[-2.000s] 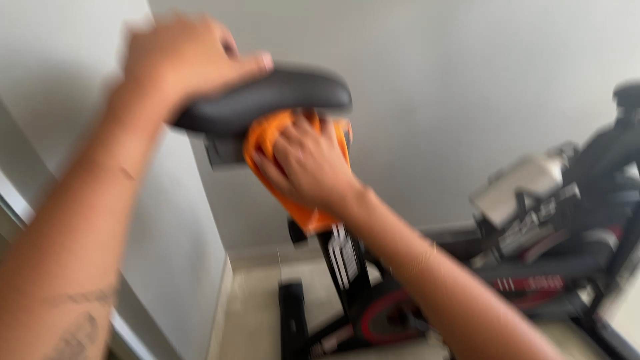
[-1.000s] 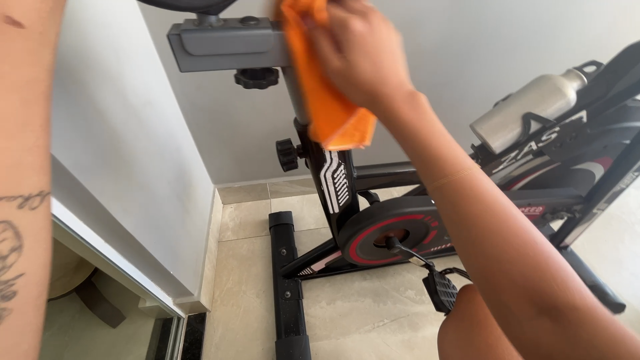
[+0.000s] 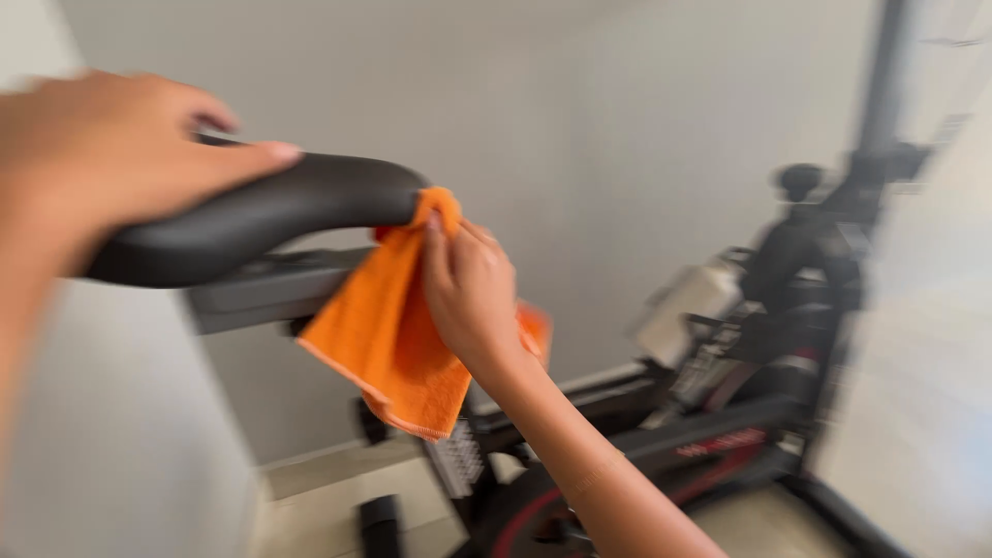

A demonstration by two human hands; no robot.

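My left hand (image 3: pixel 132 147) rests on top of the black saddle (image 3: pixel 310 194) of an exercise bike, its thumb stretched along the upper surface; part of this hand is blurred. An orange cloth (image 3: pixel 403 325) is gripped in my right hand (image 3: pixel 469 287), pressed against the saddle's nose, and its lower part hangs down in folds. Beneath the saddle runs the grey seat slider (image 3: pixel 271 291), partly covered by the cloth.
The bike's black frame (image 3: pixel 604 399) extends to the right, with a metal bottle (image 3: pixel 686 314) in its holder and a dark upright (image 3: pixel 883 85) beyond. A grey wall (image 3: pixel 589 139) stands close behind, another wall (image 3: pixel 116 418) at left. Tiled floor (image 3: pixel 325 504) shows below.
A second ago my right hand held the cloth at the seat post below the saddle; it is now at the saddle's nose. The view has swung up, showing my left hand on the saddle.
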